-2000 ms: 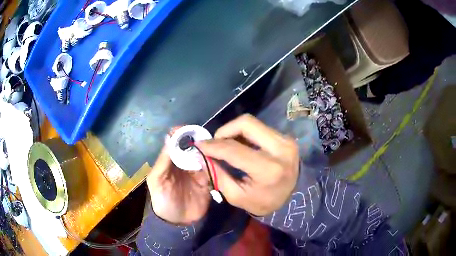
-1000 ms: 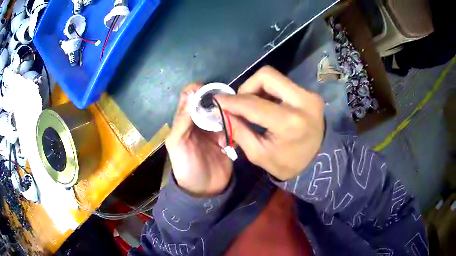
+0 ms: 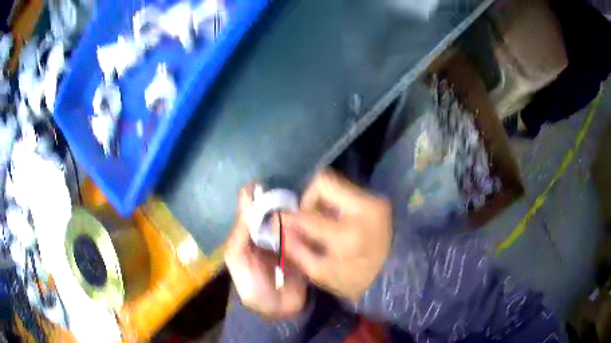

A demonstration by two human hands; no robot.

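Observation:
A white screw-base housing (image 3: 263, 226) is held over the bench edge, its open cup side facing up. My left hand (image 3: 258, 275) is closed around it from below and the left. My right hand (image 3: 345, 234) is at the cup's right rim, its fingertips at the opening where the lead wires (image 3: 282, 244) come out. The wires hang down to a small white connector plug (image 3: 279, 277). The picture is blurred, and the threaded end of the housing is hidden.
A blue tray (image 3: 155, 157) with several housings stands at upper left. A round gold-rimmed device (image 3: 112, 258) is on the bench at left, beside heaped white parts. A cardboard box (image 3: 504, 161) of housings is on the floor at right, near a stool (image 3: 532, 53).
The view has shifted, so hands and housing appear lower in the picture than a second ago, and more of the tray shows. Both hands keep the same hold on the housing and wires.

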